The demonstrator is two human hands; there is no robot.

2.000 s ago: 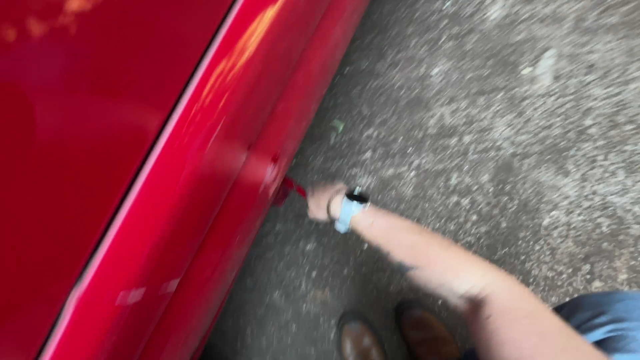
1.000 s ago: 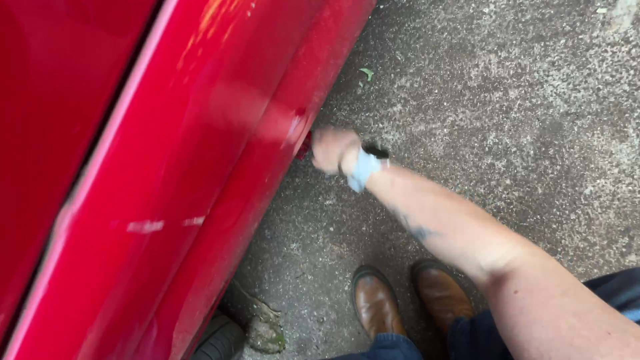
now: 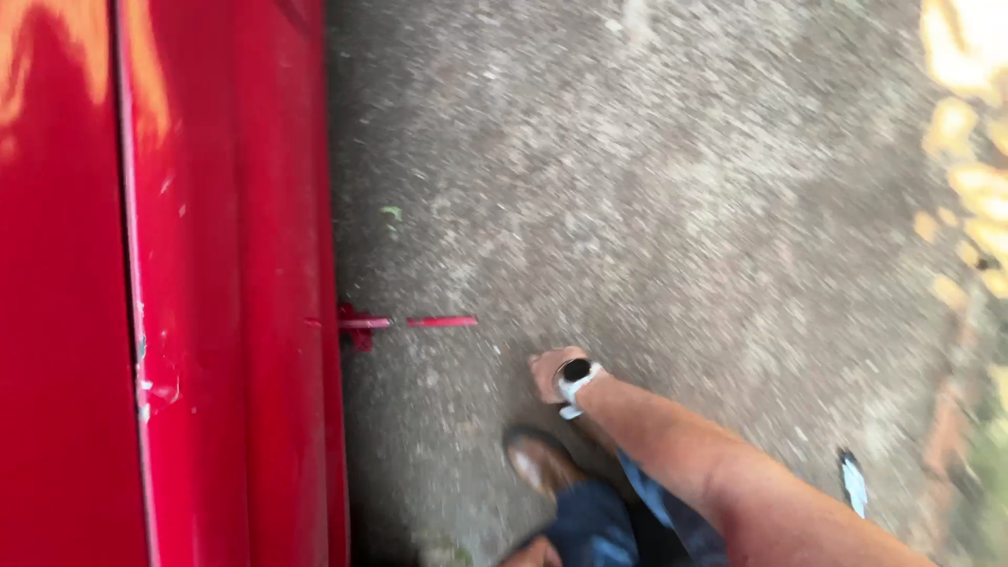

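Observation:
My right hand (image 3: 557, 376), a smartwatch on its wrist, is over the concrete, seen from its back and blurred. Its fingers look curled, but their undersides are hidden; it touches neither the car nor the red bar. Part of my left hand (image 3: 537, 554) shows at the bottom edge beside my jeans, its fingers mostly out of sight. Left of my right hand, a red bar (image 3: 442, 321) juts out in line with a red metal device (image 3: 361, 324), probably a jack, partly hidden under the sill of a red car (image 3: 283, 236).
The car body runs down the whole left side, with chipped paint along a panel edge. My brown boot (image 3: 543, 463) stands on the rough concrete (image 3: 630, 197). A small pale item with a dark end (image 3: 853, 482) lies at the lower right. A green leaf (image 3: 391, 212) lies near the car.
My right hand was close beside the car's sill at the red device; now it is away from it, to the right, and the red bar is exposed. The view has turned.

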